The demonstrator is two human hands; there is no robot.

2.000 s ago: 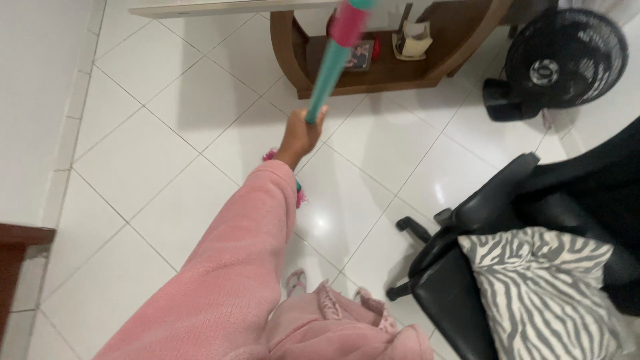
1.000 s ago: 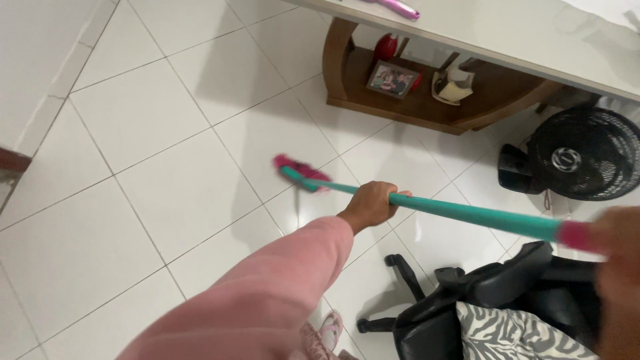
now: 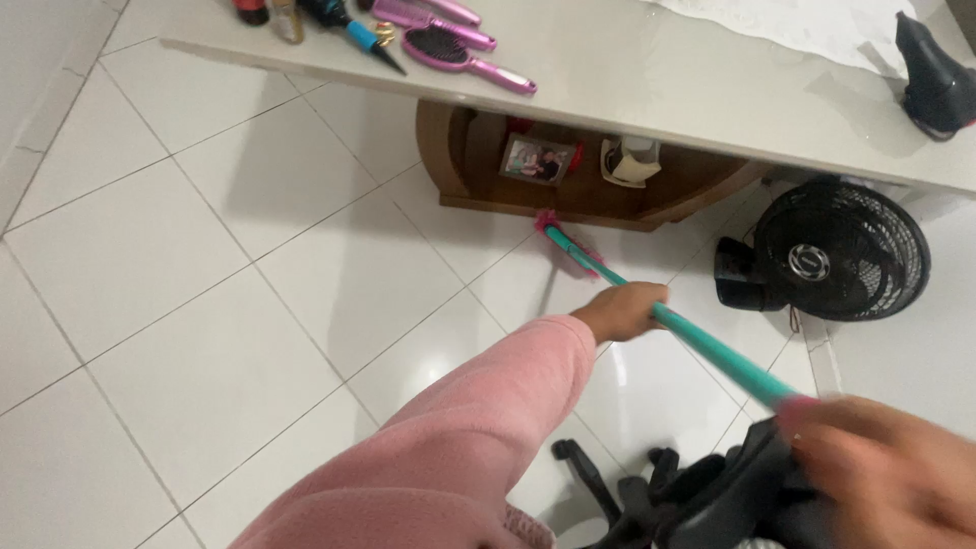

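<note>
A broom with a teal pole (image 3: 717, 354) and pink bristles slants across the view. My left hand (image 3: 625, 311), in a pink sleeve, grips the pole partway down. At the pink upper end my right hand (image 3: 884, 465) is closed round it, blurred and close to the camera. The broom's head (image 3: 570, 248) is on the white tiled floor (image 3: 305, 305), just in front of the wooden shelf unit.
Above the wooden shelf unit (image 3: 480, 202) runs a pale tabletop (image 3: 610, 84) with a pink hairbrush (image 3: 465, 57) and a black hair dryer (image 3: 938, 84). A black fan (image 3: 831, 252) stands at the right, a black chair (image 3: 701, 496) below it.
The broom's head has moved to the right along the floor, up to the shelf unit. My right hand, not visible two seconds ago, is now on the pole's upper end. The view has shifted.
</note>
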